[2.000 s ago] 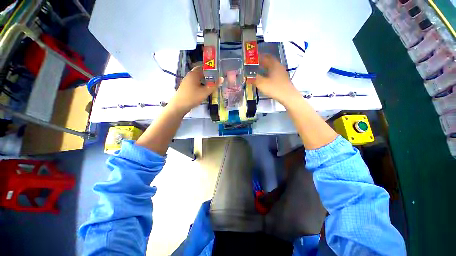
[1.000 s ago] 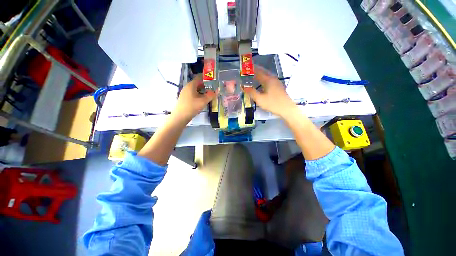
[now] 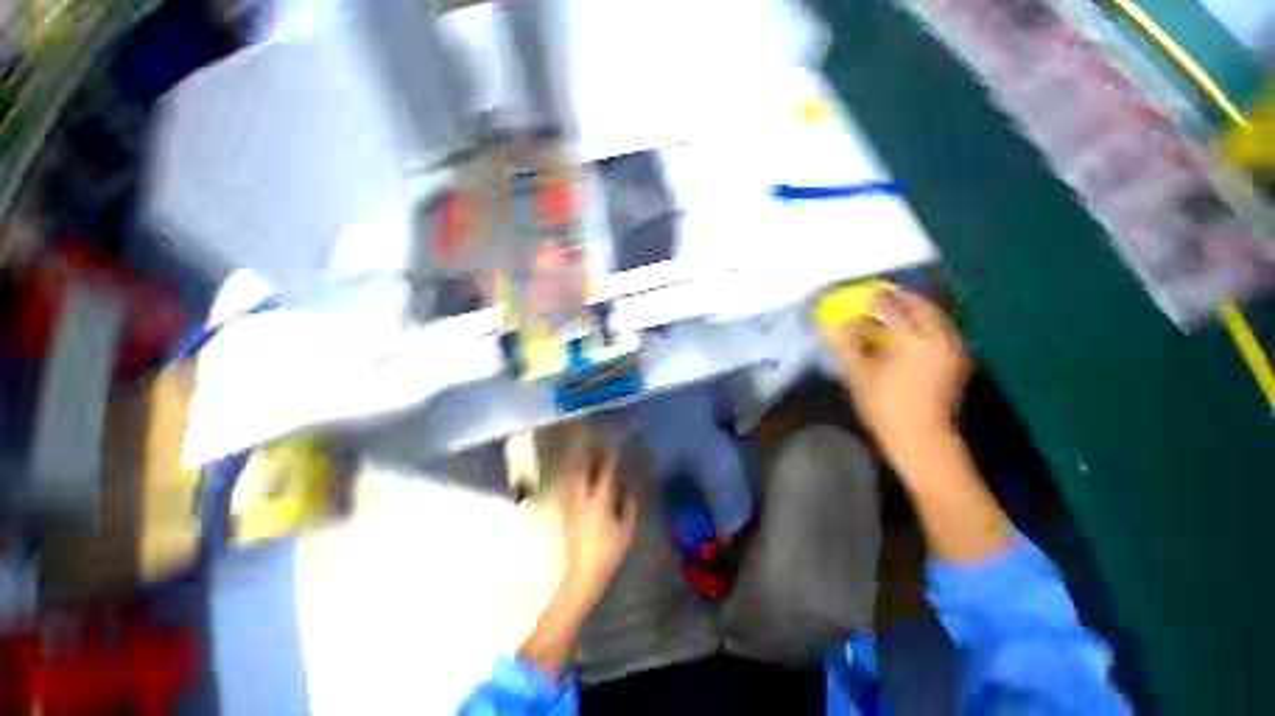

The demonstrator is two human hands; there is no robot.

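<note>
The picture is blurred. The press fixture (image 3: 543, 350), yellowish with a blue base (image 3: 599, 386), sits at the table's front edge. A clear pack with pinkish contents (image 3: 562, 274) shows in it, between the press heads with red labels (image 3: 555, 202). My right hand (image 3: 906, 367) is on the yellow button box (image 3: 849, 302) to the right and covers much of it; the button itself is hidden. My left hand (image 3: 599, 515) is low over my lap, below the fixture, empty, with its fingers apart.
The white machine table (image 3: 727, 280) spans the middle. A second yellow button box (image 3: 291, 487) is at left. On the right, a green conveyor (image 3: 1028, 378) carries a row of pinkish packs (image 3: 1084, 133). A blurred red stool (image 3: 98, 669) is at lower left.
Both hands have left the pack and press heads. My right hand moved right onto the button box, my left hand down over my lap. The view has turned and shifted.
</note>
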